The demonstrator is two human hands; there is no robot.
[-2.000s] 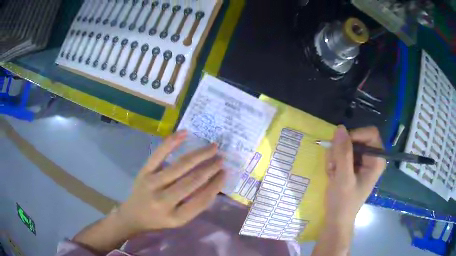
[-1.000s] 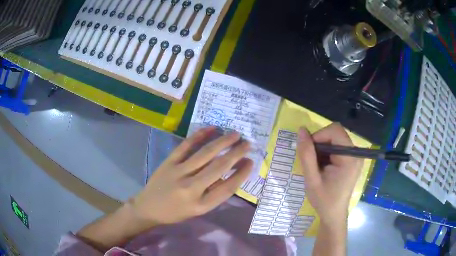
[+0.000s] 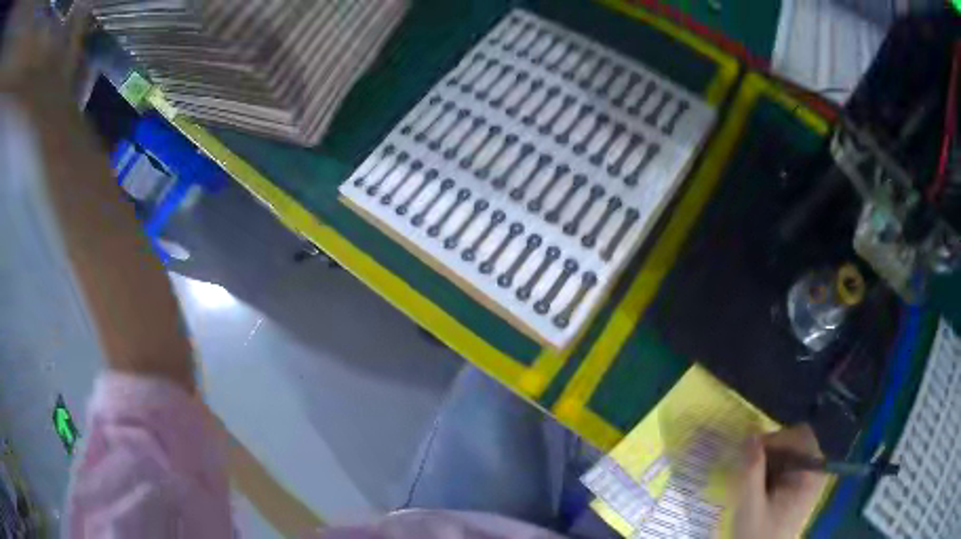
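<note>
The yellow label sheet (image 3: 727,392), with rows of narrow printed labels, lies at the bench's front edge at lower right, cut off by the frame's bottom. My right hand (image 3: 778,479) is over its right part and holds a dark pen (image 3: 843,466) pointing right; the pen's tip is hidden. My left arm reaches to the upper left. My left hand (image 3: 40,47) is blurred at the top left corner, and what it holds, if anything, cannot be told.
A white foam tray (image 3: 455,276) of dumbbell-shaped parts lies in the middle. A tray stack (image 3: 263,58) stands left of it. The fixture's silver nest (image 3: 820,305) is on the black mat (image 3: 727,279). Another tray (image 3: 927,453) is at the right edge. Yellow tape (image 3: 422,337) lines the bench edge.
My left hand has left the sheet and moved far to the upper left. The record slip no longer shows on the sheet. The view has swung left, bringing the full tray into view.
</note>
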